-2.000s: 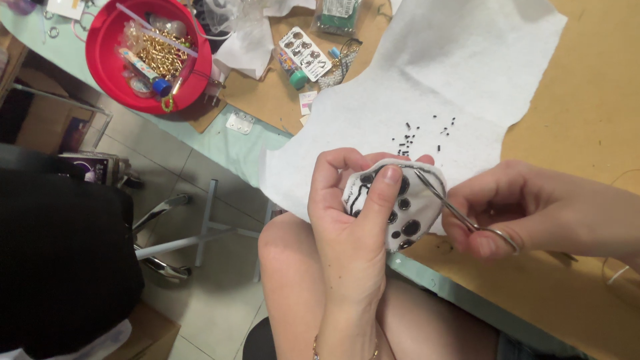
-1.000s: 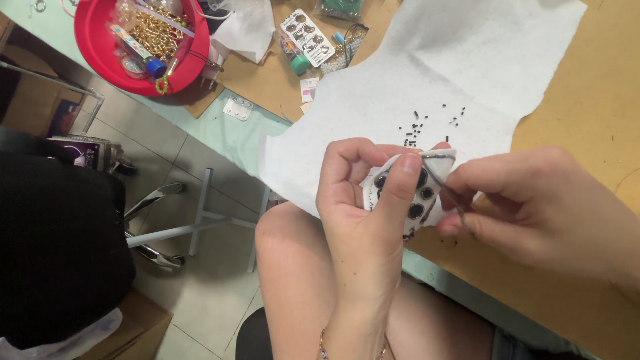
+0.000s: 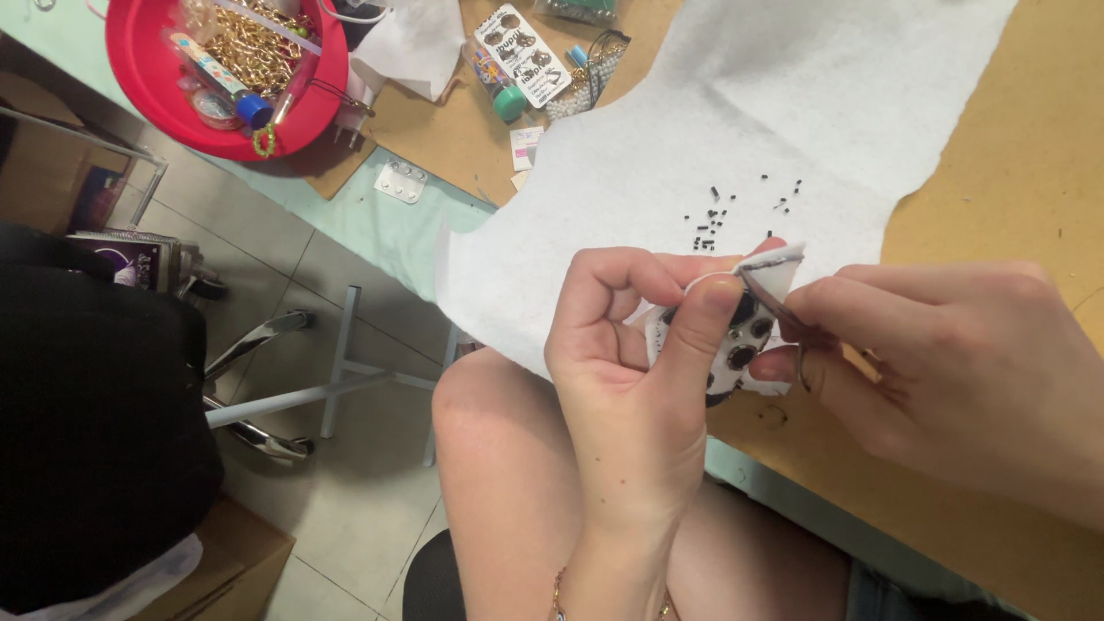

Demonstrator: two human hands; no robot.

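Pinched between the thumb and fingers of my left hand point(image 3: 638, 345) is a white felt piece point(image 3: 763, 336) decorated with black stones and beads. My right hand point(image 3: 931, 345) grips small metal scissors point(image 3: 774, 302) whose blades meet the felt near its upper edge, where a white flap stands out from the piece. How far apart the blades are cannot be made out. Beneath both hands lies a large white felt sheet point(image 3: 604, 198), with small black beads point(image 3: 709, 226) scattered on it just beyond my fingers.
A red bowl point(image 3: 129, 95) of gold chain and tubes stands at the upper left. Near it lie a card of stones point(image 3: 523, 53), a green-capped tube point(image 3: 509, 102) and a blister pack point(image 3: 401, 180). A black chair point(image 3: 95, 414) is at the left, beside the table edge.
The felt piece has tilted in my left hand, and a white flap now stands out at its top. My right hand has stayed beside the piece with the scissors.
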